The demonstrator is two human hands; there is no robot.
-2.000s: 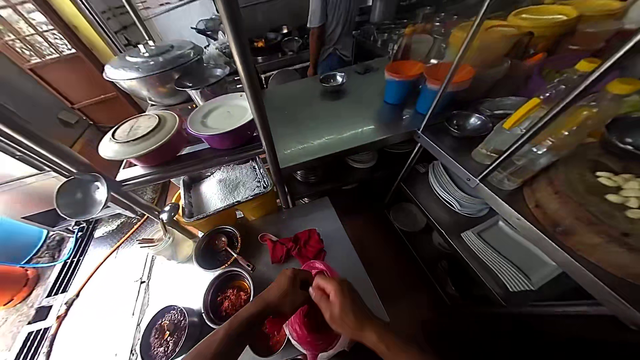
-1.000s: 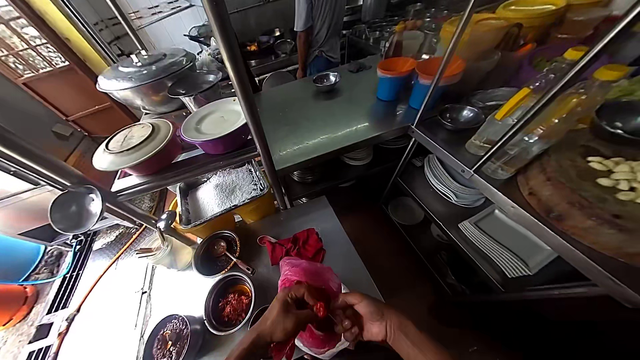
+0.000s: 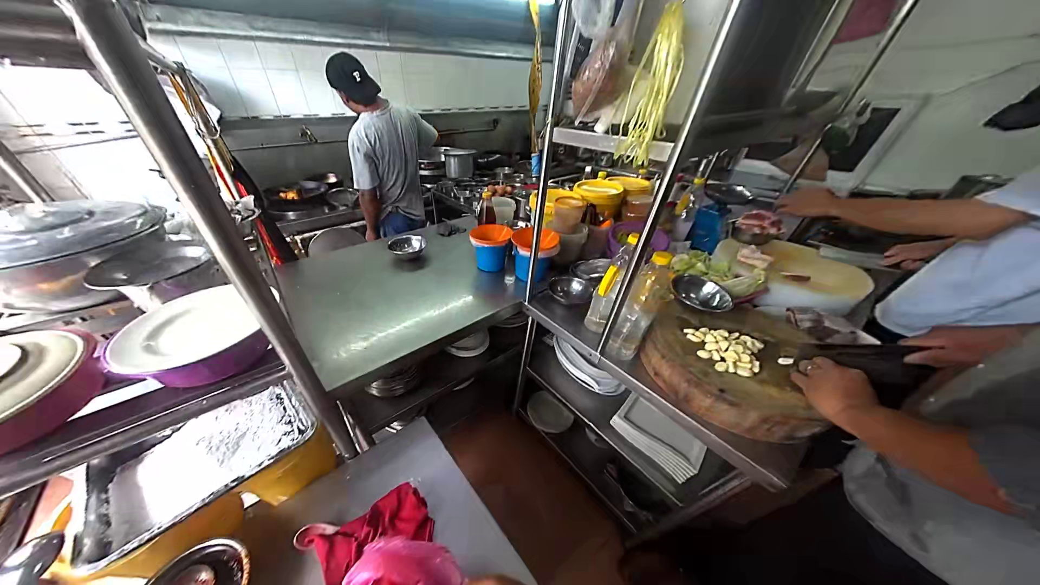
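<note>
At the bottom edge of the head view, the top of a pink plastic bag (image 3: 402,561) shows beside a crumpled red cloth (image 3: 378,524) on the metal table (image 3: 463,496). Just right of the bag is a sliver of skin, apparently my right hand (image 3: 494,580); its fingers and whatever it holds are cut off by the frame. My left hand is out of view. A dark-rimmed bowl (image 3: 207,565) is partly visible to the left of the cloth.
A metal rack post (image 3: 203,219) rises at left. On the right, a co-worker's hands and dark cleaver (image 3: 861,361) are at a round wooden chopping board (image 3: 731,406) with peeled garlic cloves (image 3: 727,351). Another person (image 3: 386,154) stands by the stoves. Blue-and-orange tubs (image 3: 491,248) sit on the counter.
The view has swung up and to the right, bringing the co-workers into sight. Both my hands, earlier together at the pink bag, are now almost wholly outside the frame.
</note>
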